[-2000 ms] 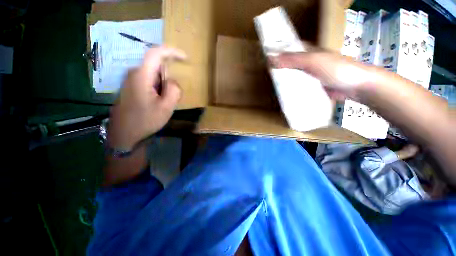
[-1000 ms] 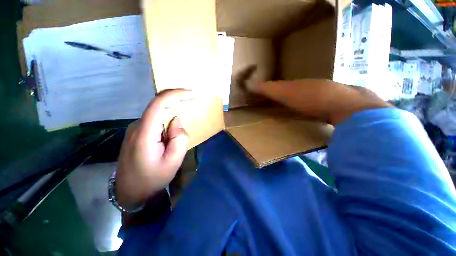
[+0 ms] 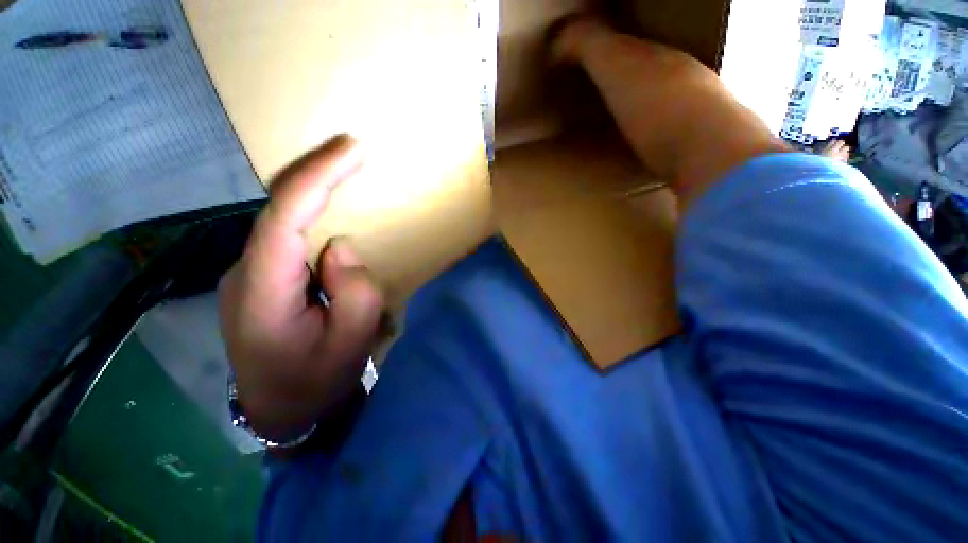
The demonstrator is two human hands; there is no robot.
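Observation:
A brown shipping carton [image 3: 605,249] stands open in front of me, with flaps folded out toward me and to the left. My left hand [image 3: 308,276] is at the left flap [image 3: 361,95], thumb and fingers apart, holding nothing visible. My right hand [image 3: 573,40] reaches deep inside the carton; it is dark and mostly hidden, so its grip cannot be told. A thin white edge of a product box [image 3: 487,85] shows inside, along the carton's left side.
White product boxes [image 3: 823,74] stand to the right of the carton. Paper sheets [image 3: 117,127] with a pen [image 3: 90,39] lie at the left. A dark curved bar [image 3: 80,361] runs at lower left above the green floor. Part of another person's hand [image 3: 835,151] shows at right.
My right hand has gone from holding a white box over the carton to reaching inside it. The view has moved closer, and my left hand has stayed by the left flap.

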